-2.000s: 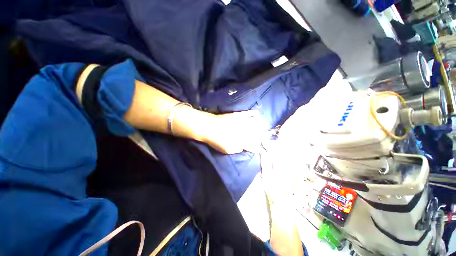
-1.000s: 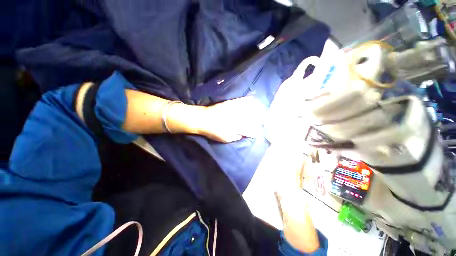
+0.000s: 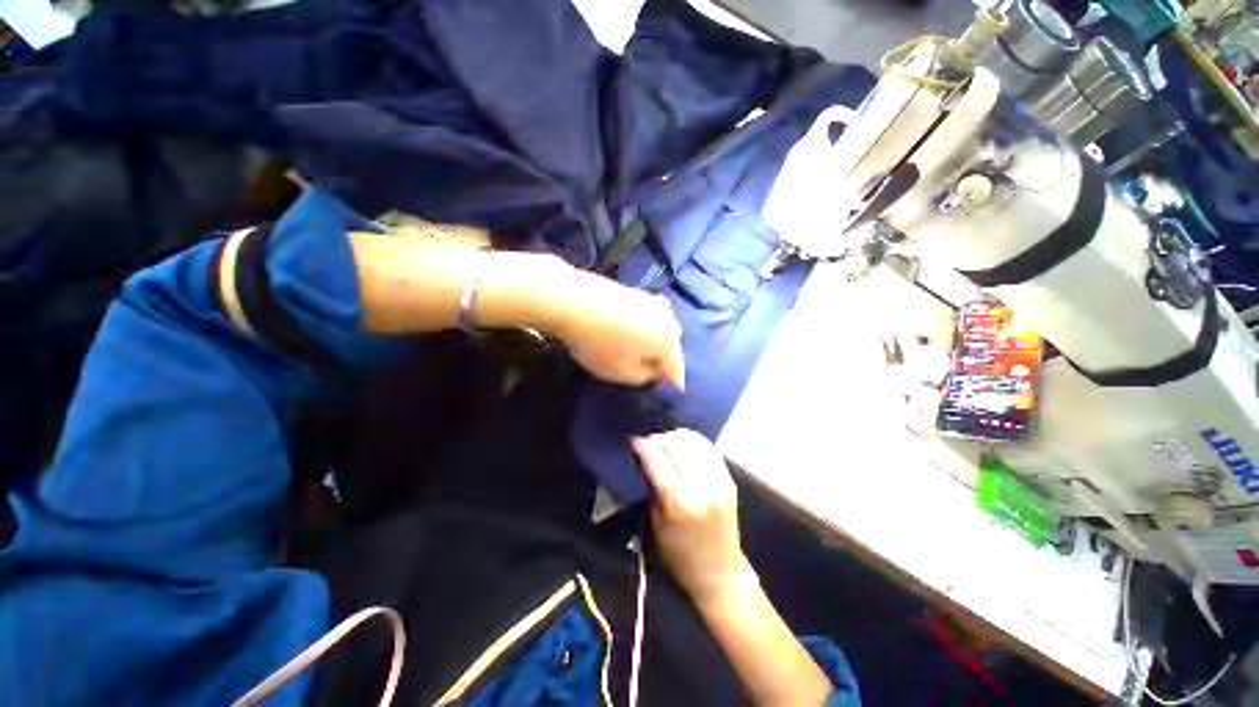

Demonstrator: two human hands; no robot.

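Note:
A navy garment (image 3: pixel 483 118) spreads over the table and lap, with a lighter blue panel (image 3: pixel 725 297) under the lamp. My left hand (image 3: pixel 628 339) comes from the left and pinches the cloth near the table's front edge. My right hand (image 3: pixel 690 497) comes from below and grips the cloth edge just beneath it. The fingertips are close together; the exact fold between them is dark and partly hidden. The sewing machine (image 3: pixel 1022 207) stands at the right. Its needle area (image 3: pixel 790 260) is at the panel's right side, its details lost in glare.
A smartphone (image 3: pixel 990 370) with a red lit screen lies by the machine base. A bright green object (image 3: pixel 1015 500) lies below it. The white table (image 3: pixel 828 428) ends in a slanted front edge. Metal cylinders (image 3: pixel 1036 42) stand behind the machine. Dark cloth covers the lap.
My right hand has left the table beside the machine, moved left and taken hold of the cloth edge. My left hand has moved away from the needle area. The camera view has shifted and turned.

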